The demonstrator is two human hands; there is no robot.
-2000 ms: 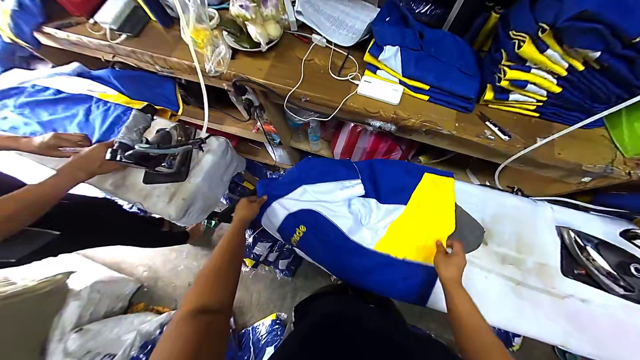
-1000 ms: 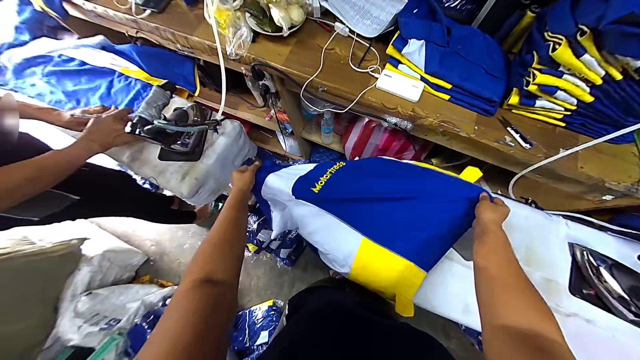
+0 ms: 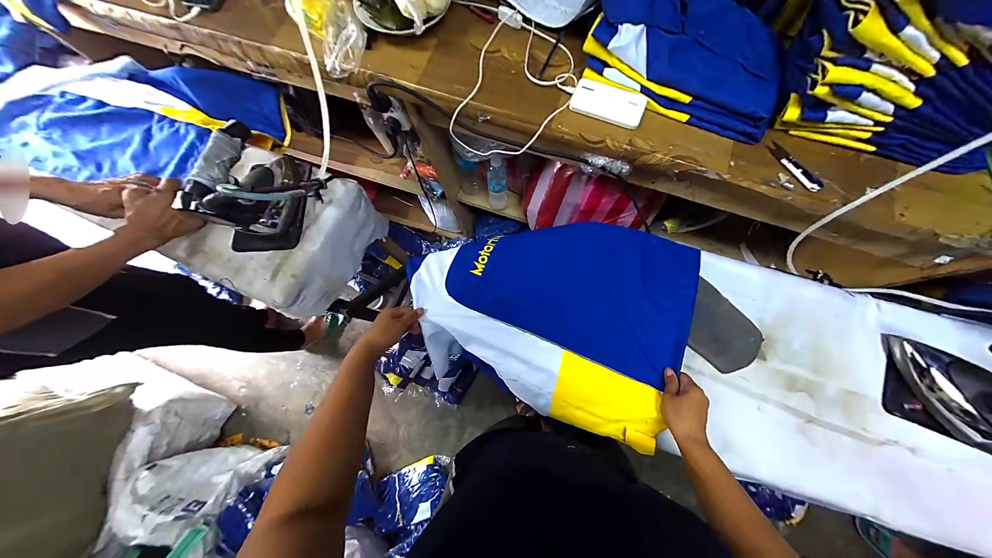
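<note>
A blue, white and yellow garment (image 3: 577, 298) with yellow lettering lies over the narrow end of a white padded ironing board (image 3: 821, 387). My left hand (image 3: 394, 327) pinches the garment's white edge at its left. The lower right corner, where blue meets yellow, is gripped by my right hand (image 3: 683, 404) between thumb and fingers. From under the garment's right edge a grey flat piece (image 3: 722, 329) shows on the board. An electric iron (image 3: 938, 387) rests on a dark pad at the far right.
At left a co-worker's hands (image 3: 151, 205) are at another iron (image 3: 260, 198) on a second padded board. A wooden shelf (image 3: 697, 155) behind bears folded garments (image 3: 690, 62), a white power bank (image 3: 608, 102), a cutter knife (image 3: 798, 167) and cables. Plastic-wrapped bundles (image 3: 411, 488) lie on the floor.
The garment has turned over and now lies flat on the board's end, its blue panel up. My right hand has moved down and nearer to me.
</note>
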